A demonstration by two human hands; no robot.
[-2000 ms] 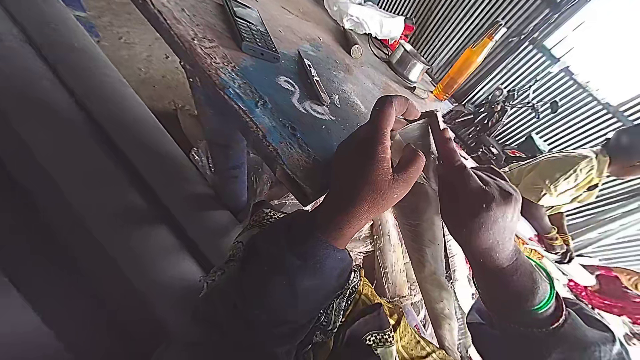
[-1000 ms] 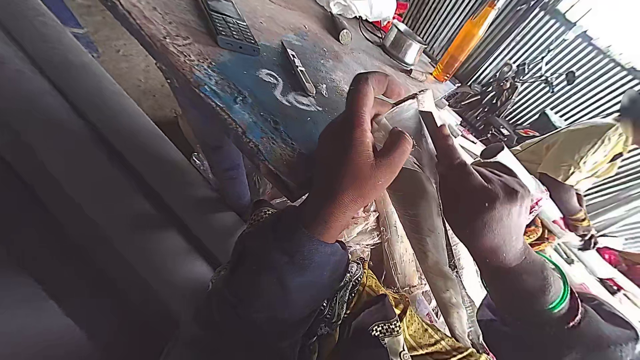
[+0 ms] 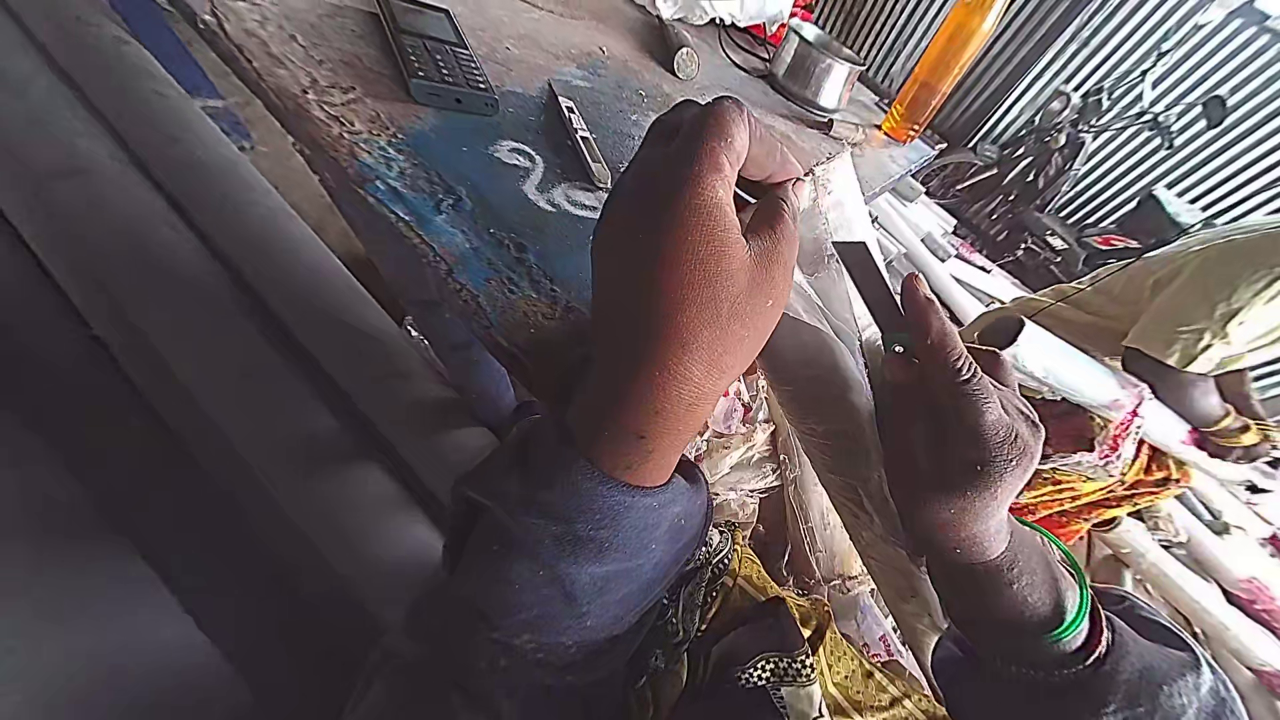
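Note:
My left hand (image 3: 700, 270) is closed, its thumb and forefinger pinching the upper edge of a translucent plastic sheet (image 3: 830, 380) that hangs down past the table's edge. A thin thing shows between those fingers, too small to name. My right hand (image 3: 950, 430), with green bangles at the wrist, holds a dark flat blade-like tool (image 3: 870, 290), its end close to the sheet and apart from my left fingers. On the blue-painted table (image 3: 440, 180), a slim knife-like tool (image 3: 580, 135) lies beside a white chalk-like mark, left of my left hand.
A keypad phone (image 3: 440, 55), a metal pot (image 3: 815, 65), a short cylinder (image 3: 682, 55) and an orange bottle (image 3: 940, 75) stand or lie on the table. Long pale rolls (image 3: 1080, 365) lie at right. A person (image 3: 1180, 300) is beyond them, near a motorcycle (image 3: 1050, 200).
The dark tool in my right hand has come away from my left fingertips, and its length now shows. My left hand still pinches at the sheet's edge.

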